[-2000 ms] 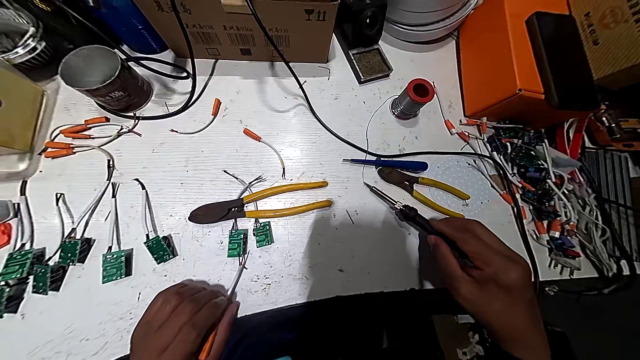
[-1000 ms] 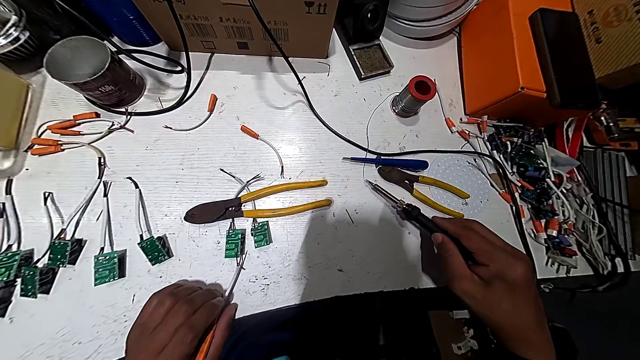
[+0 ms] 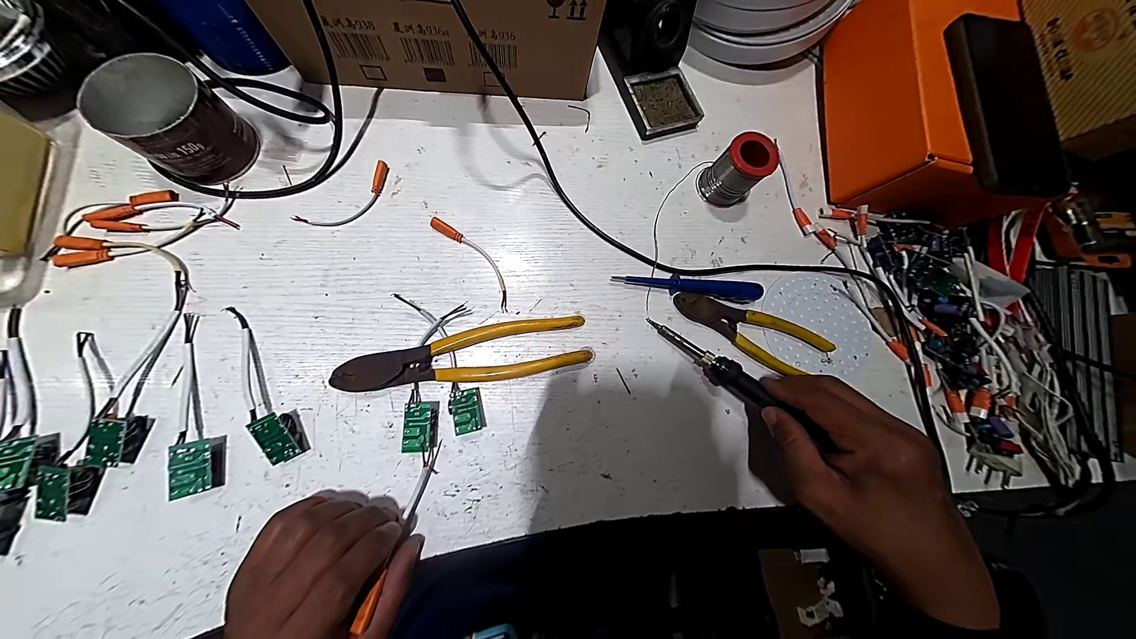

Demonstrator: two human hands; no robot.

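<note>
At the lower left, my left hand (image 3: 324, 568) grips a white cable with an orange connector (image 3: 369, 605); its bare wire ends reach up beside a small green circuit board (image 3: 420, 427). My right hand (image 3: 852, 479) holds a soldering iron (image 3: 737, 377) by its black handle, the tip close to the end of a thin solder wire (image 3: 655, 240) that runs from a red-ended spool (image 3: 737, 169). Yellow-handled cable cutters (image 3: 461, 355) lie across the wires of two boards. A blue screwdriver (image 3: 710, 287) and smaller yellow-handled pliers (image 3: 754, 333) are just above the iron.
Several wired green boards (image 3: 190, 469) lie at the left, near orange-tipped cables (image 3: 111, 213) and a metal can (image 3: 169, 120). A black cord (image 3: 577, 209) crosses the table. An iron stand with sponge (image 3: 664, 98) is at the back; an orange box (image 3: 905, 115) and heaped wired boards (image 3: 958, 311) fill the right.
</note>
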